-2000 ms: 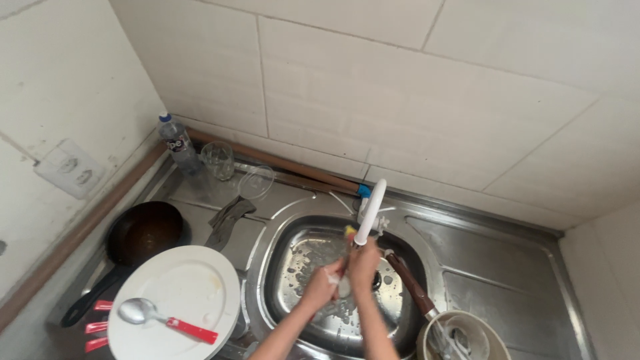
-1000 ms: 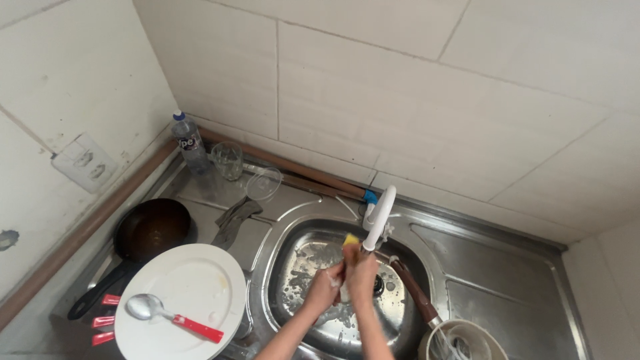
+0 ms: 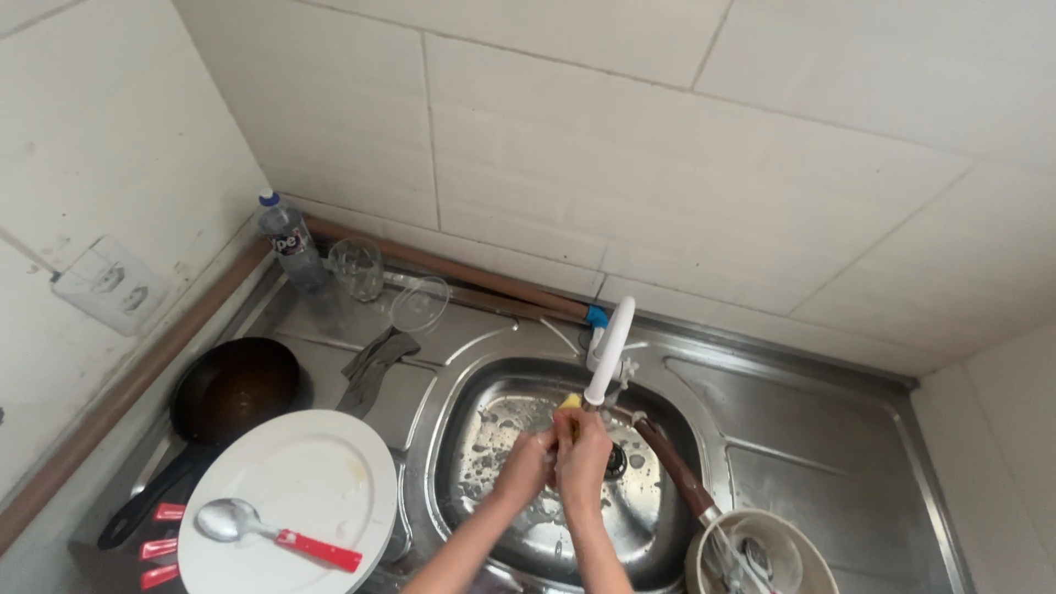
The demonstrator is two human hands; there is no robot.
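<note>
My left hand (image 3: pixel 525 466) and my right hand (image 3: pixel 586 450) are together over the stainless steel sink basin (image 3: pixel 487 396), just below the spout of the white faucet (image 3: pixel 610 351). My right hand is closed on a yellow sponge (image 3: pixel 571 402), whose top edge shows above the fingers. The left fingers are curled and touch the right hand; whatever they hold is hidden. Foam and suds lie on the basin floor around the drain (image 3: pixel 615 462).
Left: a white plate (image 3: pixel 272 462) with a red-handled spoon (image 3: pixel 318 549), a dark frying pan (image 3: pixel 235 388), a grey cloth (image 3: pixel 375 367), a glass mug (image 3: pixel 360 272), a clear lid (image 3: pixel 419 304) and a detergent bottle (image 3: pixel 290 243). Lower right: a pot (image 3: pixel 700 561) holding utensils, its brown handle (image 3: pixel 676 470) over the basin.
Both hands stay together under the faucet, with small shifts. The yellow sponge stood out more above the fingers one second ago. The dishes around the sink have not moved.
</note>
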